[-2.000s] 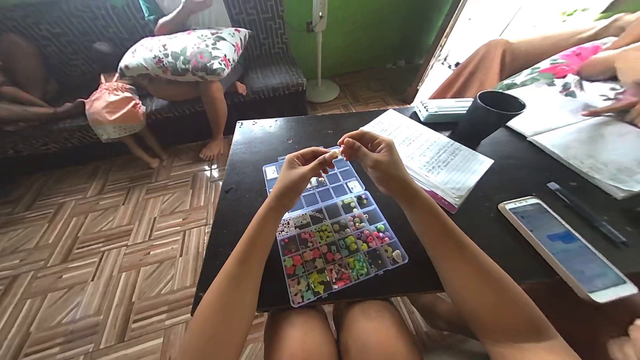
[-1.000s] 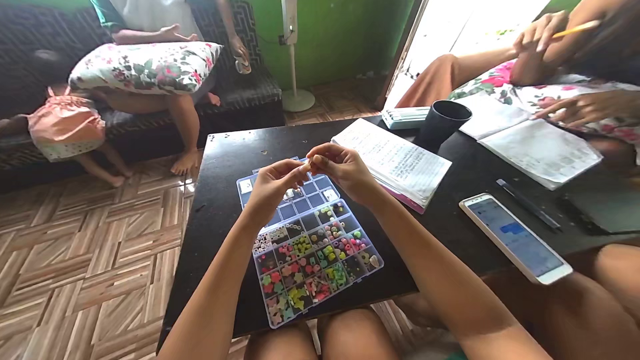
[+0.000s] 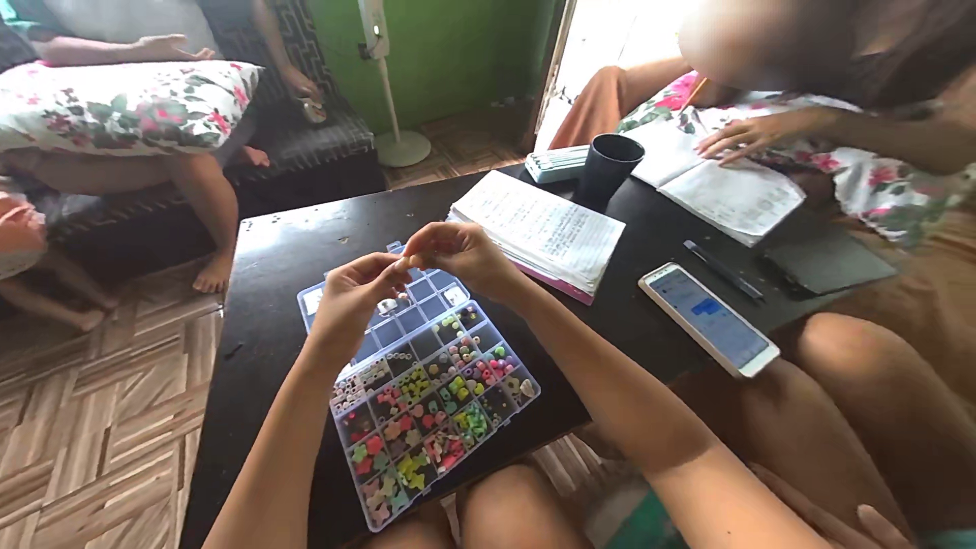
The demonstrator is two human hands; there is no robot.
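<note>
Over the open lid of a clear plastic bead organizer box point(image 3: 427, 415), my left hand point(image 3: 358, 286) and my right hand point(image 3: 457, 255) meet at their fingertips. A tiny pale thing, perhaps a bead, is pinched between them; it is too small to name surely. The box lies on the black table point(image 3: 263, 305), its compartments holding letter beads, round beads and colourful star or flower-shaped beads. In the lid's grid, partly behind my left hand, lie a few small whitish pieces point(image 3: 389, 306).
Right of the box lie a handwritten notebook point(image 3: 545, 229), a black cup point(image 3: 610, 168), a pencil case point(image 3: 557, 164), a smartphone point(image 3: 709, 316) and a pen point(image 3: 723, 271). A person at the right rests a hand on an open notebook point(image 3: 732, 194). Other people sit on the sofa at the left.
My hands stay together over the lid. The person at the right, who held up a pencil a second ago, has lowered it and now leans in over the open notebook.
</note>
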